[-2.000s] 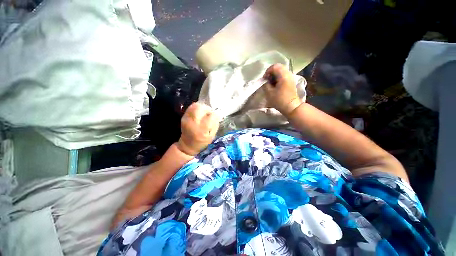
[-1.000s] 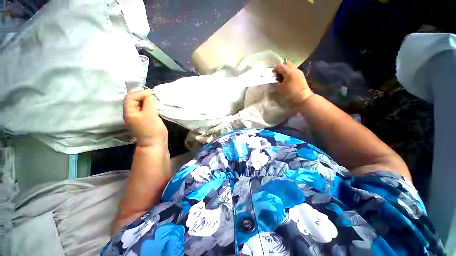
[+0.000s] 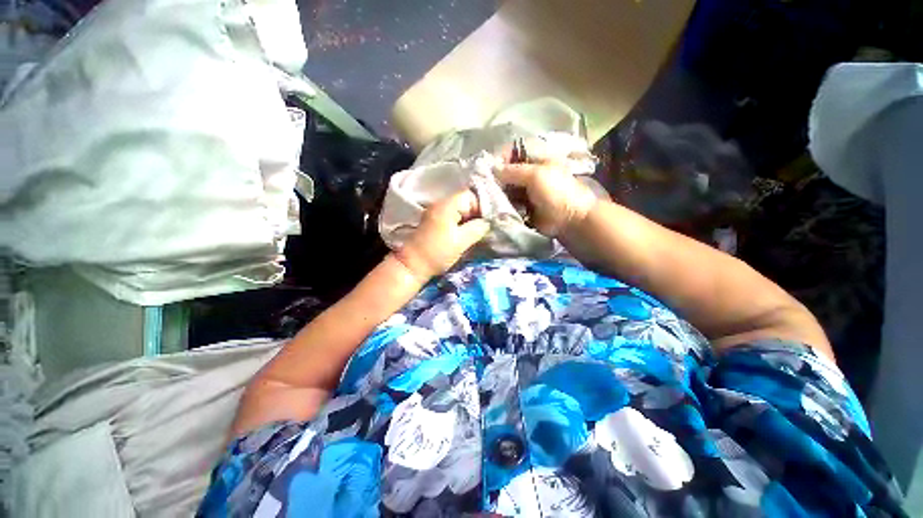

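Observation:
An off-white garment (image 3: 412, 195) is bunched between my hands, over my lap and against the front of the tan chair. My left hand (image 3: 445, 235) pinches the cloth on its left side, fingers curled round a fold. My right hand (image 3: 550, 197) is close to it on the right, touching the same gathered cloth. Small dark thread snips (image 3: 519, 152) stick up from the right fist with their points away from me; the rest is hidden in the palm.
A tan chair (image 3: 547, 61) stands beyond the garment. A thick pale garment stack (image 3: 142, 152) rests on a pale green support (image 3: 86, 324) at left. Beige pieces (image 3: 182, 405) lie below it. A cloth-covered table (image 3: 901, 212) is at the right edge. Dark crumpled material (image 3: 339, 218) lies left of my hands.
The cloth was stretched wide between my hands one second ago. My left hand has moved right, close to my right hand, and the cloth is now bunched. The snips' points now show.

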